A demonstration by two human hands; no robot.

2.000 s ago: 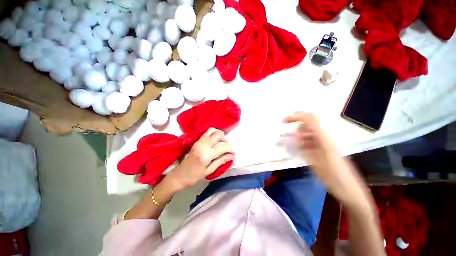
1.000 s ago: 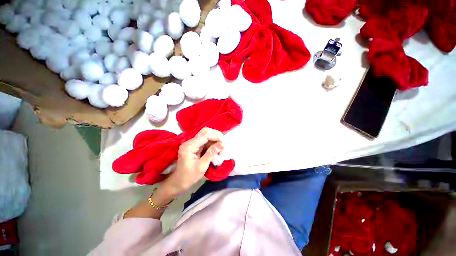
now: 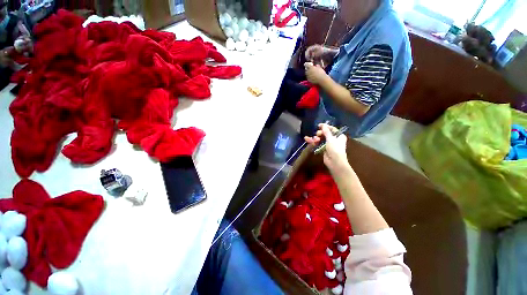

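Note:
My right hand (image 3: 330, 143) is stretched out to the right, above the open carton (image 3: 399, 201) of red pieces with white balls. A thin dark or metallic thing, perhaps thread snips (image 3: 332, 140), lies across its palm. A taut pale thread (image 3: 260, 193) runs from its fingers down to the lower left, toward the table edge by my lap. My left hand is out of the picture, and so is the piece at the thread's other end. A red plush piece (image 3: 63, 222) lies at lower left beside white balls (image 3: 16, 252).
A red heap (image 3: 110, 86) covers the far left of the white table (image 3: 231, 124). A smartphone (image 3: 184, 183), wristwatch (image 3: 115, 181) and pale lump (image 3: 136, 196) lie nearer. Another person (image 3: 370, 69) sits ahead, hands working. A yellow-green sack (image 3: 462, 155) stands at right.
The view has swung to the right. My right hand, out of the picture one second ago, is now far out with the thread taut. My left hand and its red piece have left the picture.

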